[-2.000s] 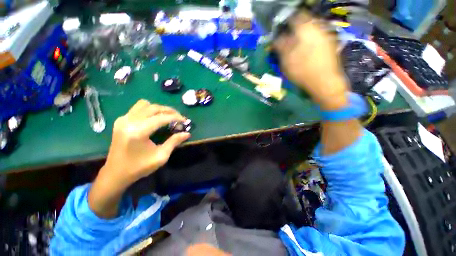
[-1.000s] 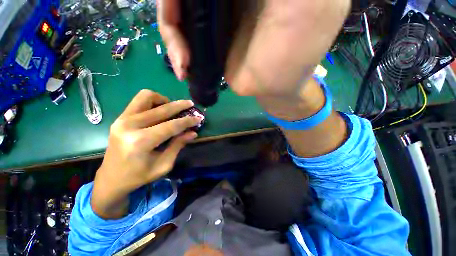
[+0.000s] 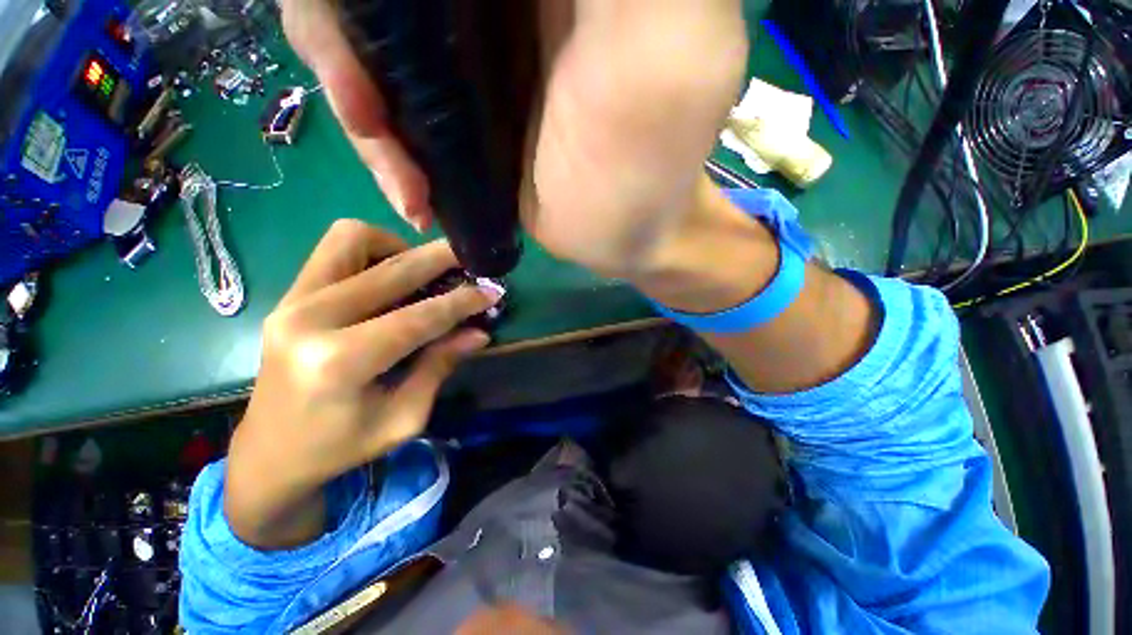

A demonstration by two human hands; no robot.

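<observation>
My left hand (image 3: 360, 347) holds a small round dark device (image 3: 489, 295) with shiny parts in its fingertips, at the front edge of the green-matted bench. My right hand (image 3: 621, 149) grips a thick black electric screwdriver (image 3: 435, 124) held upright, close to the camera and partly cut off by the top edge. The screwdriver's lower end is right over the device and seems to meet it; its bit is hidden. Most of the device is covered by my left fingers.
A blue bench unit (image 3: 62, 149) with red digits stands at left, beside a coiled clear cable (image 3: 214, 248) and loose small parts. A cream-handled tool (image 3: 788, 143) lies right of my right hand. A black fan (image 3: 1040, 106) and cables are at right. A compartment tray (image 3: 106, 540) is lower left.
My right hand first swung in from the upper right with the screwdriver, then lowered it onto the device. My left hand closed more fingers over the device and has since stayed nearly still.
</observation>
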